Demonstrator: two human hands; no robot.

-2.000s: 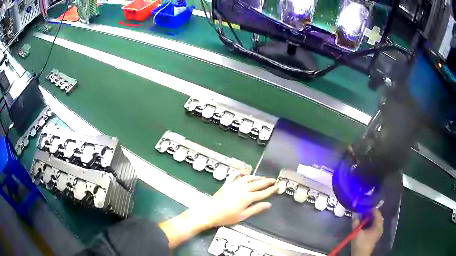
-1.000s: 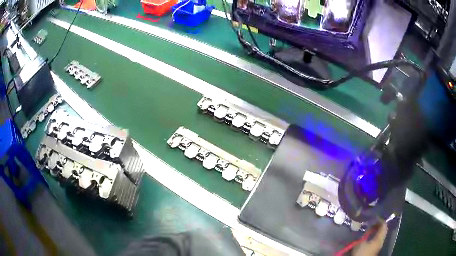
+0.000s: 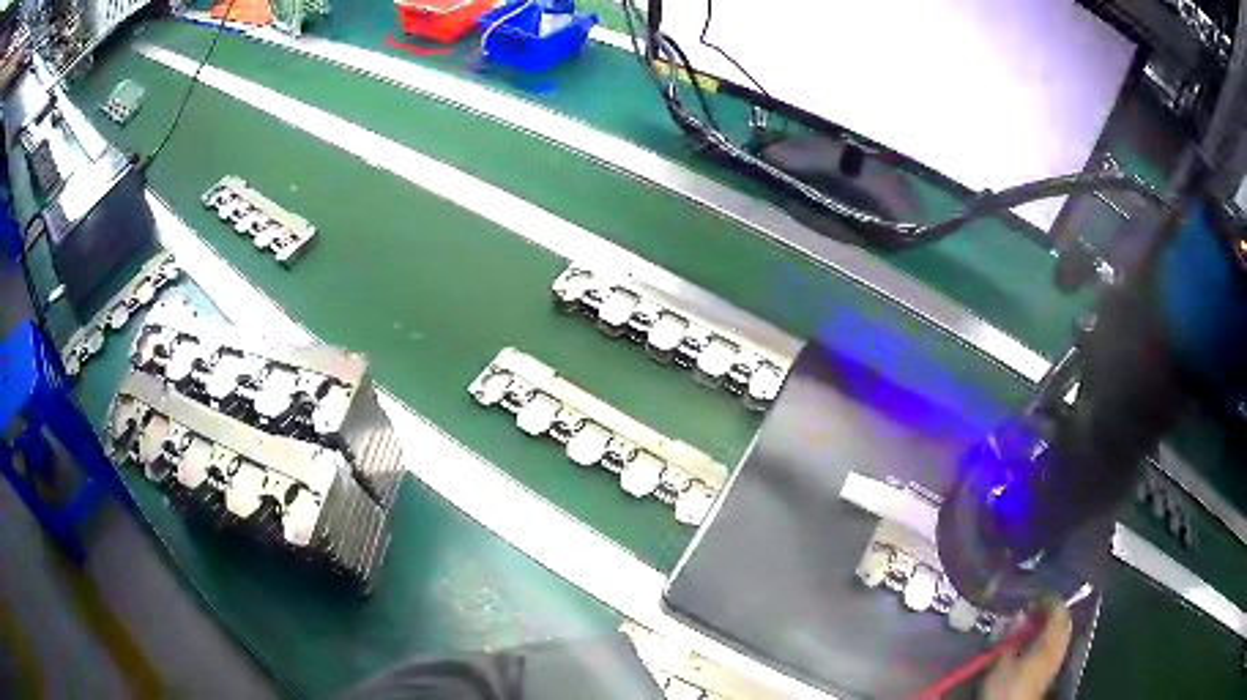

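A carrier strip with pale tabs (image 3: 893,568) lies on the black work pad (image 3: 766,547), its right part hidden under the microscope (image 3: 1019,506) with its blue-violet glow. A plain silver bar (image 3: 889,498) lies just above the strip. My right hand (image 3: 1028,662), cut off by the bottom edge, holds a red-handled tool (image 3: 978,666) at the strip's right end below the microscope. The tool's light tip shows near the fingers. My left hand is not in view; a dark sleeve shows at the bottom edge.
Two stacked blocks of strips (image 3: 253,438) stand at the left. Single strips (image 3: 595,435) lie on the green belt left of the pad. A part of another strip (image 3: 718,676) is at the bottom. A monitor (image 3: 930,82) and black cable (image 3: 944,219) are behind; red and blue bins (image 3: 536,34) at the back.
My left hand has left the strip and the picture. The strip under the microscope sits further right. The monitor has gone from magnified parts to a pale blank screen. The view has shifted slightly.
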